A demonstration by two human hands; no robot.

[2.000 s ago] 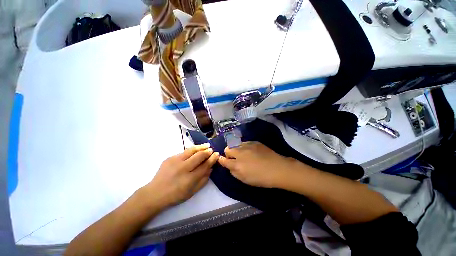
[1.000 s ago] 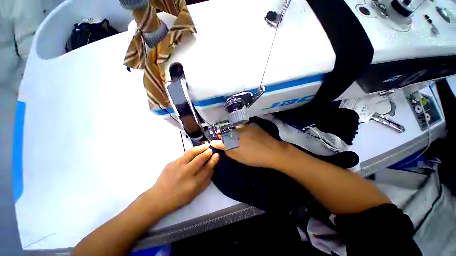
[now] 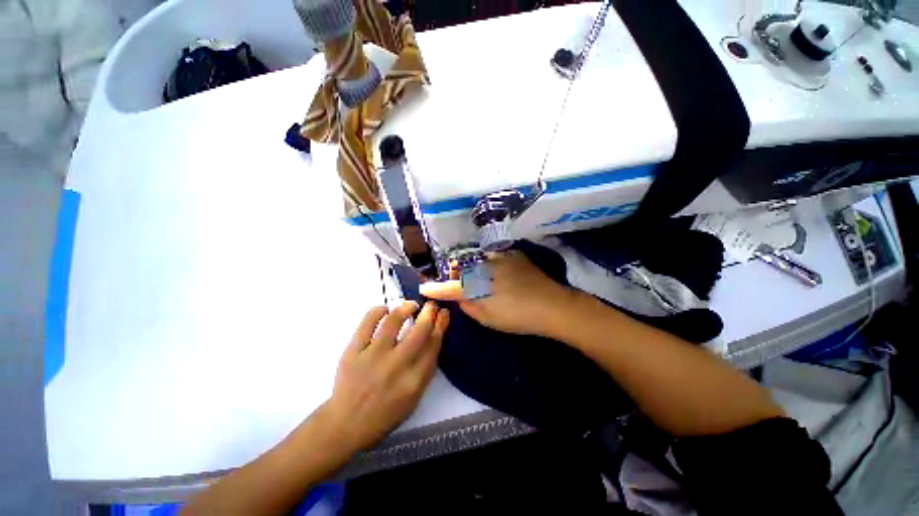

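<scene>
A navy fabric panel (image 3: 524, 363) lies from the needle area down over the table's front edge, partly under my right forearm. My left hand (image 3: 391, 365) rests at its left edge just in front of the presser foot, fingers spread a little and fingertips on the fabric. My right hand (image 3: 512, 292) is at the needle area (image 3: 458, 270), its fingers pressing the fabric, partly hidden behind a small grey plate. The white machine head (image 3: 524, 121) with a blue stripe stands above. The stitch point itself is hidden.
Brown-gold striped cloth (image 3: 355, 151) is knotted at the head's left end. A black cloth strip (image 3: 695, 91) crosses the arm. Metal snips or tweezers (image 3: 788, 265), a paper and a small tray (image 3: 863, 242) lie right. Pale garments (image 3: 836, 403) hang at lower right. The ruler-marked edge (image 3: 443, 439) runs in front.
My right hand has moved from in front of the needle area up beside it, behind the grey plate. My left hand has shifted slightly down, its fingers more spread. The camera view has shifted a little.
</scene>
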